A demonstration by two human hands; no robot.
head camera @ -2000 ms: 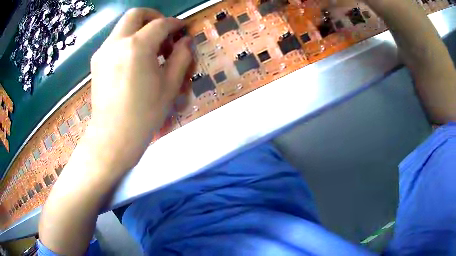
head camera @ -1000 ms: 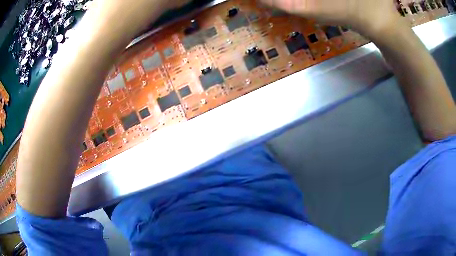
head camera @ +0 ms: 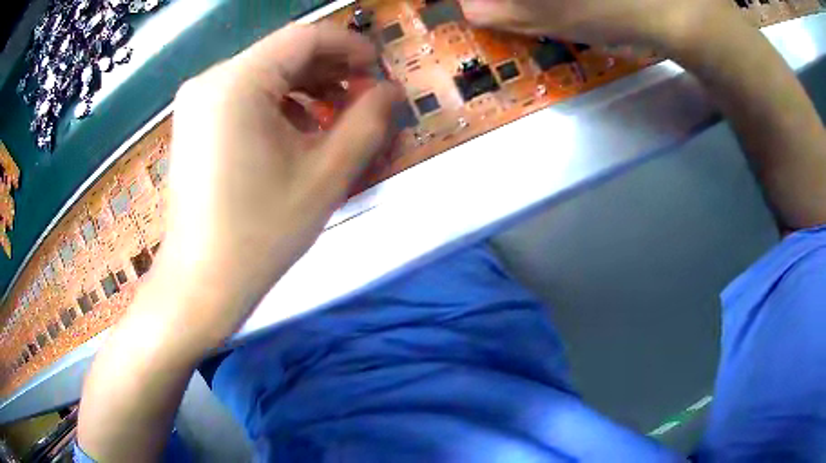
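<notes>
An orange-brown circuit board panel (head camera: pixel 447 119) lies in the track, with dark rectangular cut-outs. A small black component (head camera: pixel 471 66) stands on it by a cut-out, and another (head camera: pixel 361 19) is near my left fingertips. My left hand (head camera: pixel 258 163) is bare and over the boards, its fingers curled and slightly blurred. Its fingertips are over the panel and hide part of it; I cannot tell if it holds anything. My right hand (head camera: pixel 580 18) is over the panel at the top edge, partly cut off, and its grip is unclear.
A wide silver rail (head camera: pixel 453 185) runs along the near side of the boards. More boards (head camera: pixel 68 271) run down to the left. A heap of black and silvery parts (head camera: pixel 77 59) lies on the green surface (head camera: pixel 100 136). An orange-brown loose piece (head camera: pixel 7 194) is at far left.
My left hand was reaching past the top edge a second ago and is back over the boards. My right hand has stayed over the panel at the top, with only a slight shift.
</notes>
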